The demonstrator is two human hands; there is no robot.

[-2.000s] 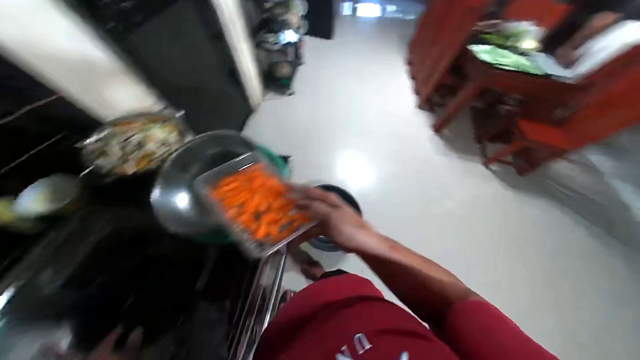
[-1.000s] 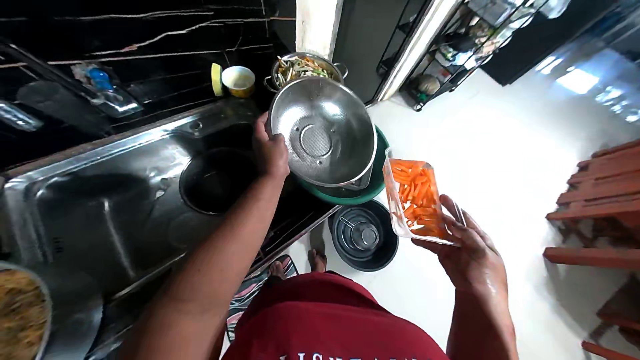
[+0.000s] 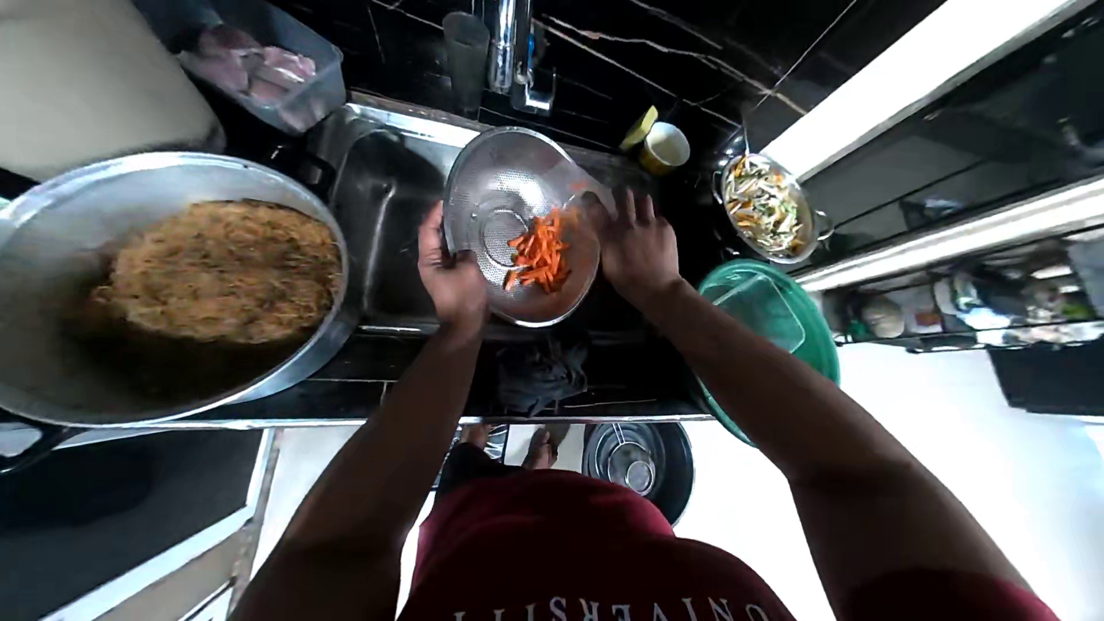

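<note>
My left hand (image 3: 453,272) grips the left rim of a perforated metal colander (image 3: 483,194), which is over the sink (image 3: 379,224). Cut carrot sticks (image 3: 542,254) lie in the colander's right half, and some blurred ones are at its upper right. My right hand (image 3: 636,246) is on a clear plastic container (image 3: 595,185), tilted over the colander's right side; its outline is blurred. A metal pot of shredded, cut food (image 3: 770,207) stands farther right.
A large metal pot (image 3: 177,168) of brown noodle-like food stands left. Behind it, a plastic tub (image 3: 323,95) holds raw meat. A faucet (image 3: 517,78) and yellow cup (image 3: 665,147) are behind the sink. A green basin (image 3: 815,323) is right; a black basin (image 3: 681,466) is on the floor.
The colander has moved from above the green basin to over the sink. The carrots, in the clear container a second ago, are now partly in the colander. The view has shifted left.
</note>
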